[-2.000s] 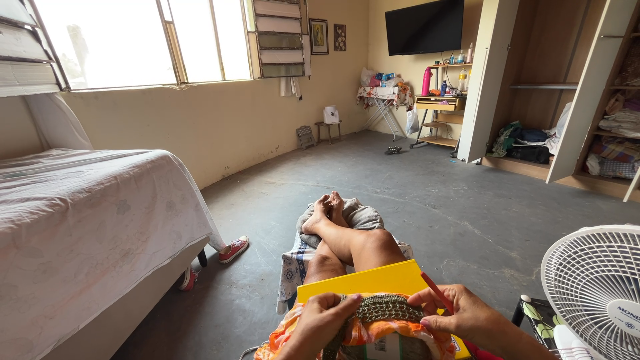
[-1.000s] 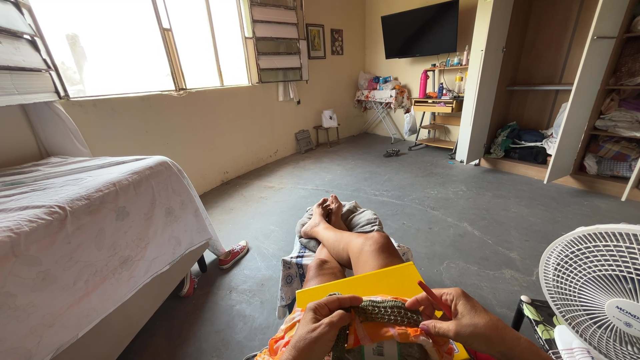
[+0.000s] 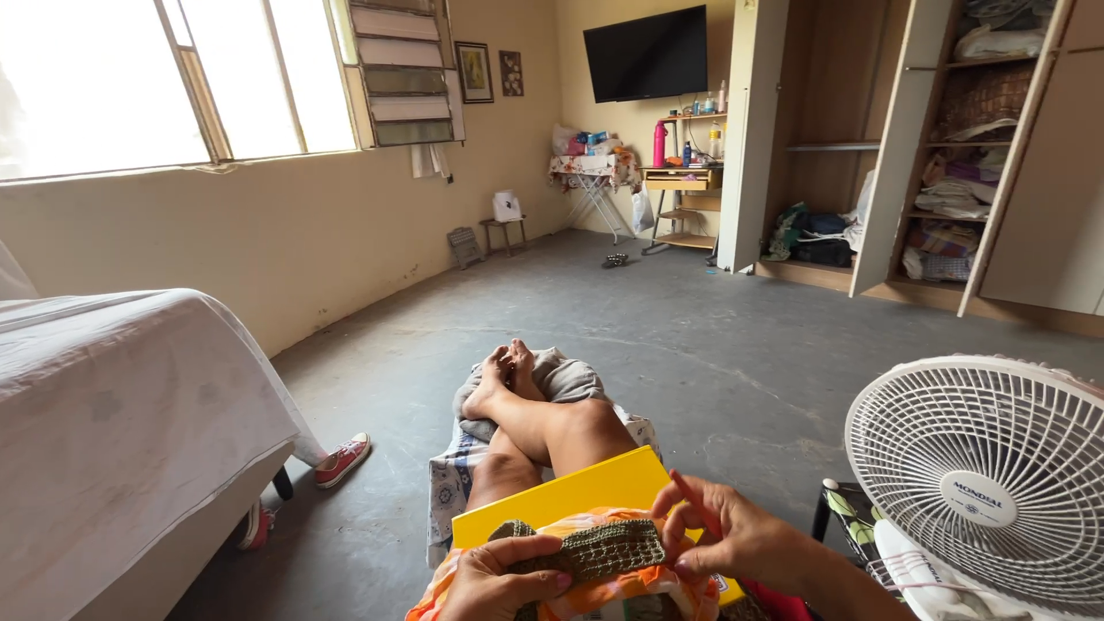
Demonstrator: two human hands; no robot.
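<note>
A strip of olive-green crochet work (image 3: 611,549) lies across my lap, held between both hands. My left hand (image 3: 509,576) pinches its left part between thumb and fingers. With my right hand (image 3: 720,530) I grip a red crochet hook (image 3: 695,503) and touch the strip's right end; the hook's tip cannot be made out. Under the work are an orange and white cloth (image 3: 595,520) and a flat yellow board or folder (image 3: 569,496), which rests against my thighs.
A white fan (image 3: 975,496) stands close on the right. At the left is a bed with a pale sheet (image 3: 129,414), with red sneakers (image 3: 343,460) beside it. My crossed legs (image 3: 543,431) stretch forward on a cloth-covered support. Open wardrobe doors (image 3: 897,155) stand beyond.
The crochet strip now lies flatter and shows more of its mesh between the hands. My right hand has shifted along its right end, and the red hook is tilted differently.
</note>
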